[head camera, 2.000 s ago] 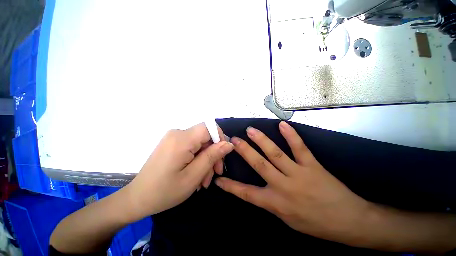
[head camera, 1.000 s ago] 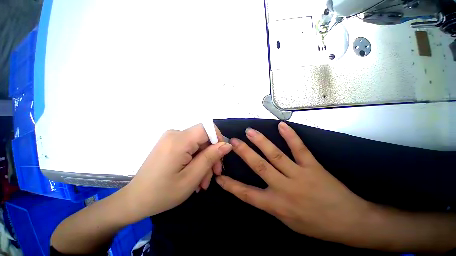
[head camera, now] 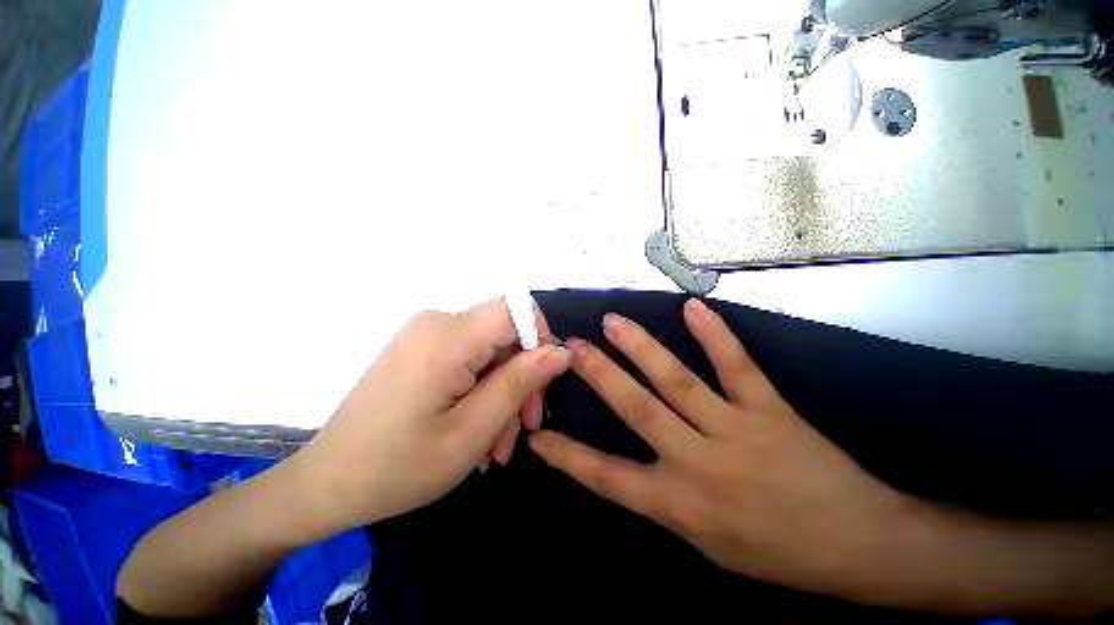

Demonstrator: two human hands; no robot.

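A black garment piece (head camera: 843,391) lies over the front edge of the table and hangs down at the front. My left hand (head camera: 452,403) pinches a narrow white strip (head camera: 522,320) between thumb and forefinger at the cloth's left edge; its other fingers are curled at the cloth. My right hand (head camera: 684,427) lies flat on the black cloth with fingers spread, its forefinger tip close to my left thumb tip. Whether the strip is joined to the cloth is hidden by my fingers.
A sewing machine's metal bed plate (head camera: 855,195) is at the upper right, with the machine head (head camera: 941,25) above it. The white table (head camera: 342,183) spreads to the left. Blue crates (head camera: 92,537) stand beside and below its left edge.
Almost nothing has moved. The view has shifted very slightly; both hands keep the same pose on the strip and cloth.
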